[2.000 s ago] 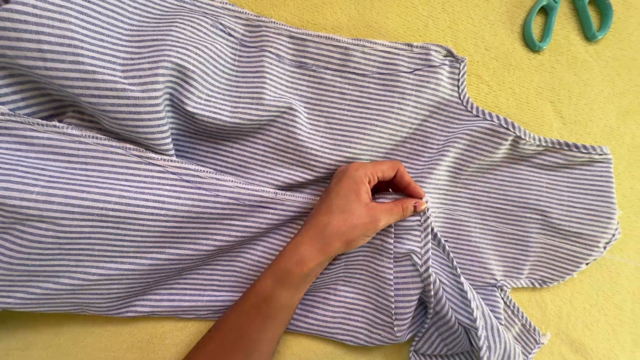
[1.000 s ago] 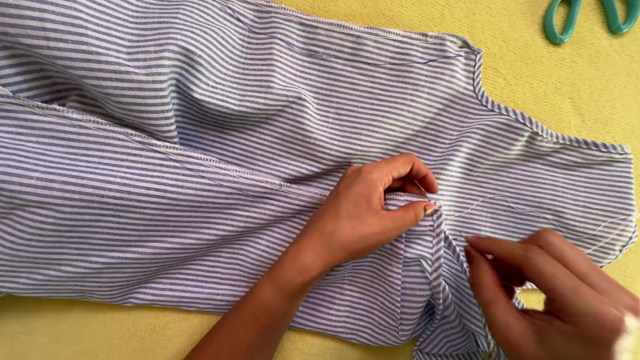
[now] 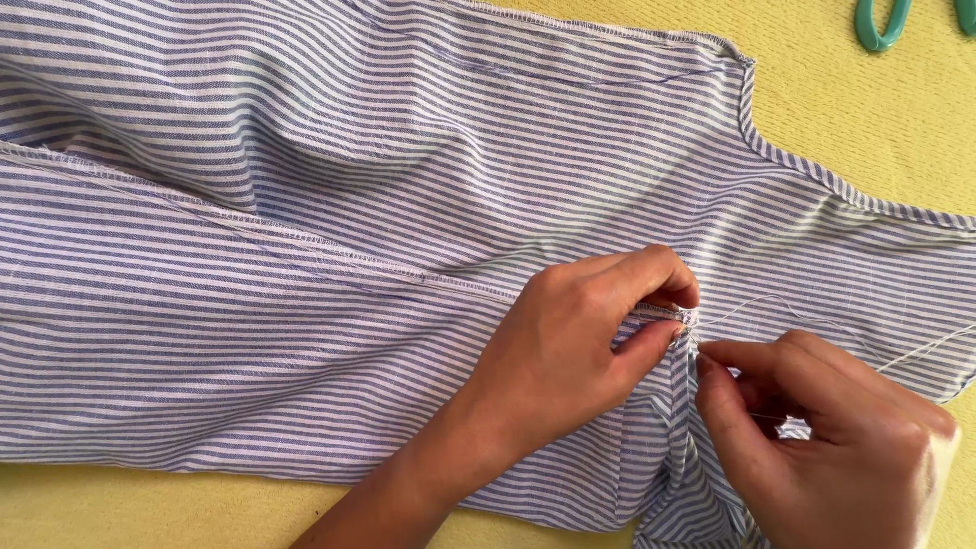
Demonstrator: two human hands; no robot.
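A blue-and-white striped garment (image 3: 366, 198) lies spread out, its overlocked seam (image 3: 328, 245) running to my left hand (image 3: 587, 328). The thumb and forefinger of that hand pinch the seam's end, where it meets the bound edge. Just right of it, my right hand (image 3: 816, 427) holds a thin sewing needle (image 3: 692, 336) between thumb and forefinger, its point at the pinched cloth. White thread (image 3: 778, 296) loops from the seam end over the fabric to the right. Part of the needle is hidden by the fingers.
Under the garment is a yellow fuzzy cloth (image 3: 808, 99). Teal scissor handles (image 3: 881, 27) show at the top right corner, partly cut off by the frame. Folded striped fabric (image 3: 686, 503) bunches below the hands.
My right hand, out of view two seconds ago, has come in from the right and moved up to the fingertips of my left hand. My left hand keeps its pinch on the seam.
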